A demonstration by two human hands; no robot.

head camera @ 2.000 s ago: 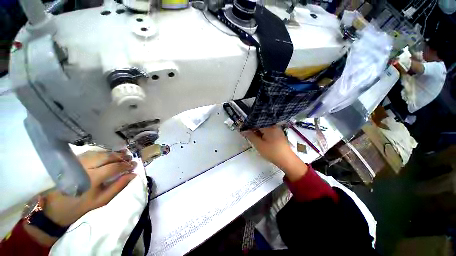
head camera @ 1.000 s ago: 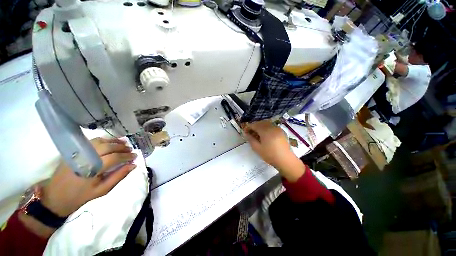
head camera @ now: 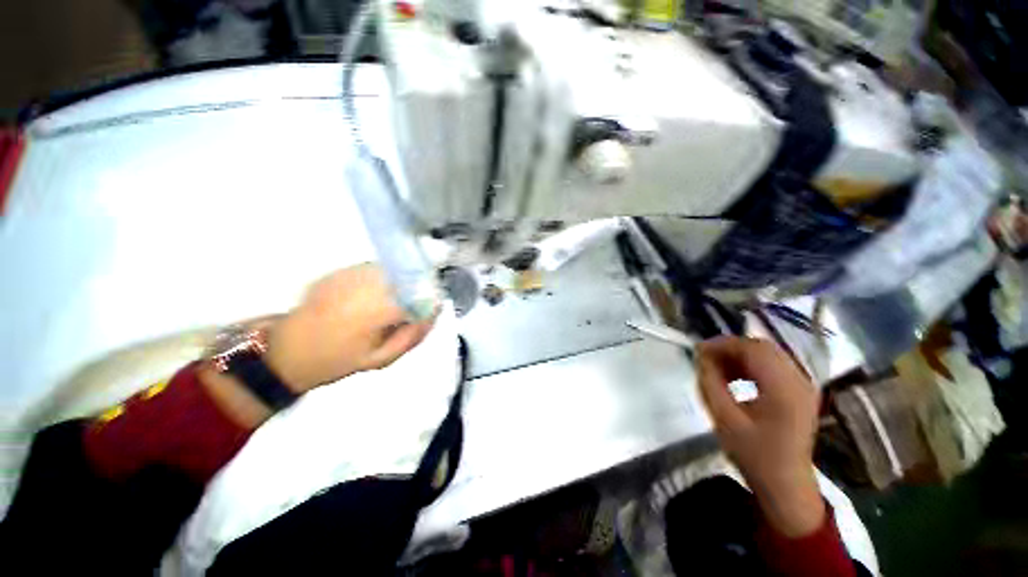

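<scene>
The white garment (head camera: pixel 366 423) with black sections lies over the front table edge and my lap, left of centre. A black strip (head camera: pixel 446 434) hangs along its right side. My left hand (head camera: pixel 349 327) is at its upper part, left of the needle area, fingers bent in on the cloth; blur hides the fingertips. My right hand (head camera: pixel 761 400) is above the table at the right, closed on a thin pale pointed tool (head camera: pixel 663 334) whose tip points left. Its type is unclear. The sewing machine head (head camera: pixel 676 124) stands behind the hands.
The grey-white lamp tube (head camera: pixel 389 231) hangs close over my left hand. Black-handled shears (head camera: pixel 643 259) appear to lie on the bed behind the pointed tool. Dark checked cloth (head camera: pixel 778 242) and a clear bag (head camera: pixel 930 242) hang from the machine. Cardboard (head camera: pixel 885 423) is at the right.
The view has swung left. My right hand has come away from beneath the checked cloth with the thin pointed tool. My left hand's fingers are more bent and stay by the cloth.
</scene>
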